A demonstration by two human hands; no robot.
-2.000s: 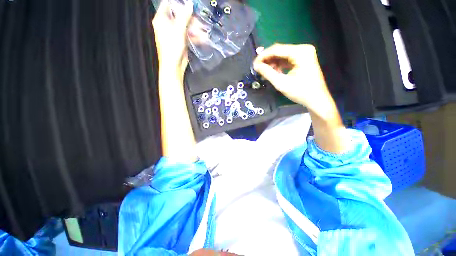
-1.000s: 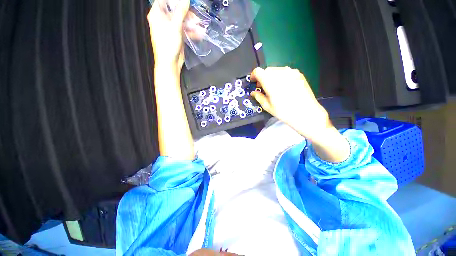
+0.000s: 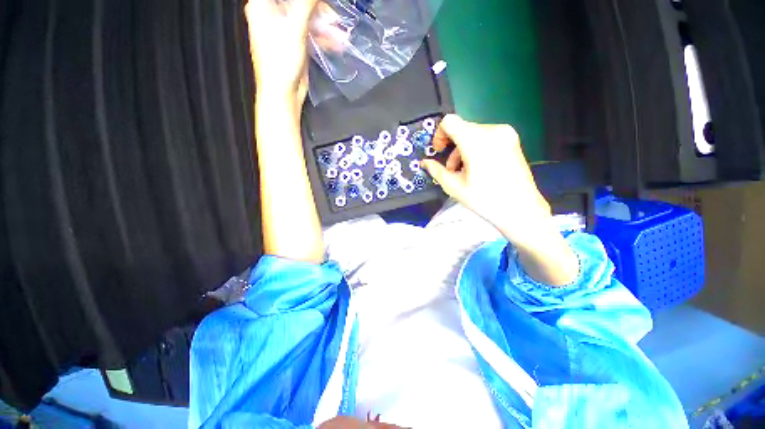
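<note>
The black tray (image 3: 369, 119) lies in front of me. Its near recess holds many small ringed parts (image 3: 382, 159), dark with white rings. My left hand (image 3: 281, 33) is at the top edge, partly cut off, and holds a clear plastic bag (image 3: 369, 52) over the tray's far part. A little dark content shows in the bag at the frame's top edge. My right hand (image 3: 474, 159) is at the recess's right end, thumb and fingers apart beside the ringed parts. I see nothing held between its fingertips.
A green mat (image 3: 491, 67) lies right of the tray. Black ribbed covers (image 3: 151, 151) hang on both sides. A blue perforated basket (image 3: 663, 251) stands at the right. A crumpled clear bag (image 3: 231, 289) and a dark panel with a pale rectangle (image 3: 119, 381) are at lower left.
My right hand has come down from above the tray's right edge to the recess, and its fingers have parted. A ringed part now lies at the recess's right end. The bag has shifted slightly upward.
</note>
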